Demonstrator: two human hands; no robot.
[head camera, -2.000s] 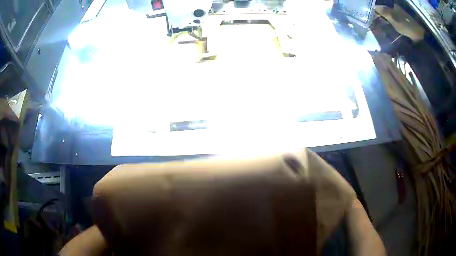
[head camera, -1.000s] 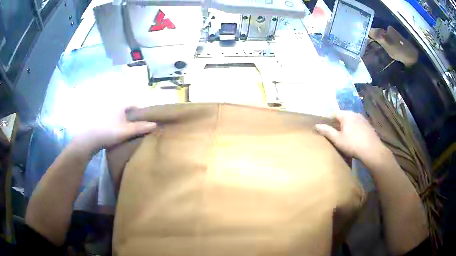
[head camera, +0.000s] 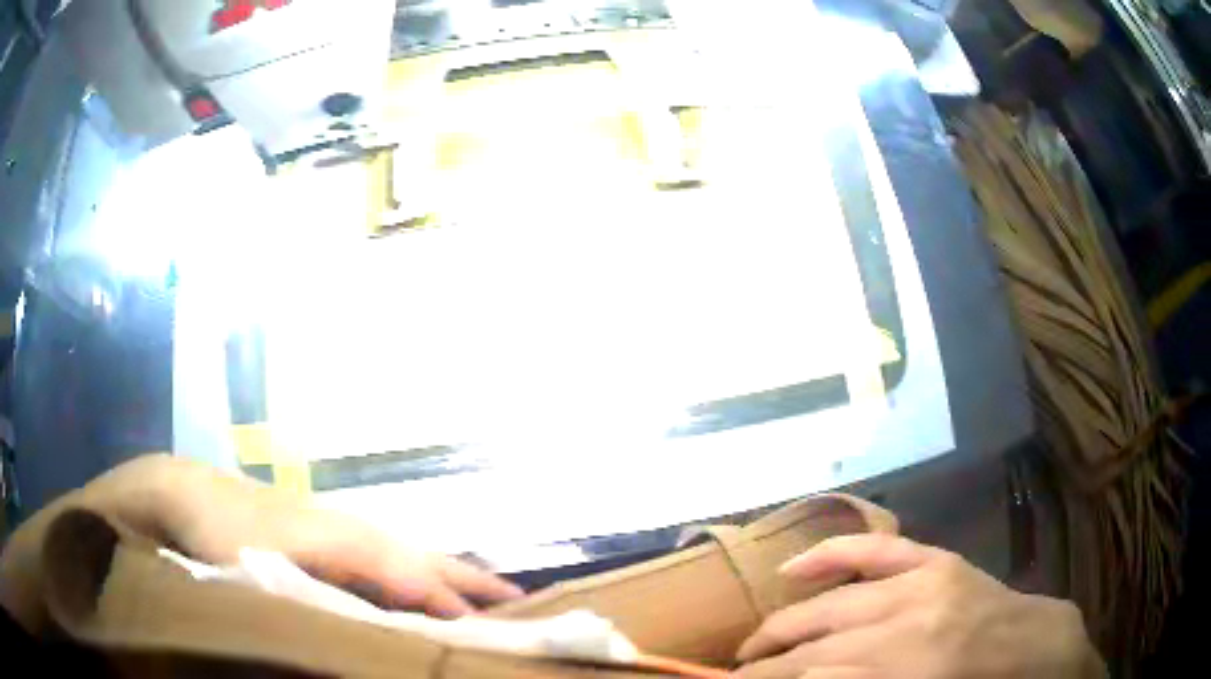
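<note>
The tan garment (head camera: 664, 600) is bunched at the bottom of the view, in front of the template plate. Its waistband curves round at both sides, and a narrow belt loop crosses it at the right. White cloth (head camera: 531, 629) shows inside the opening. My left hand (head camera: 286, 537) reaches over the garment's left part, fingers at the opening. My right hand (head camera: 903, 613) grips the waistband at the right, fingers curled over it. The lower garment is cut off by the frame's edge.
The pale template plate (head camera: 908, 427) with yellow tape and dark slots lies ahead, strongly overexposed. The yellow-taped clamp (head camera: 675, 149) stands behind it, near the white machine head (head camera: 286, 60). A large bundle of tan strips (head camera: 1062, 292) hangs at the right.
The garment was spread flat up to the clamp between both hands. It is now drawn back and down to the near edge, its opening and white cloth showing. Both hands have moved down with it.
</note>
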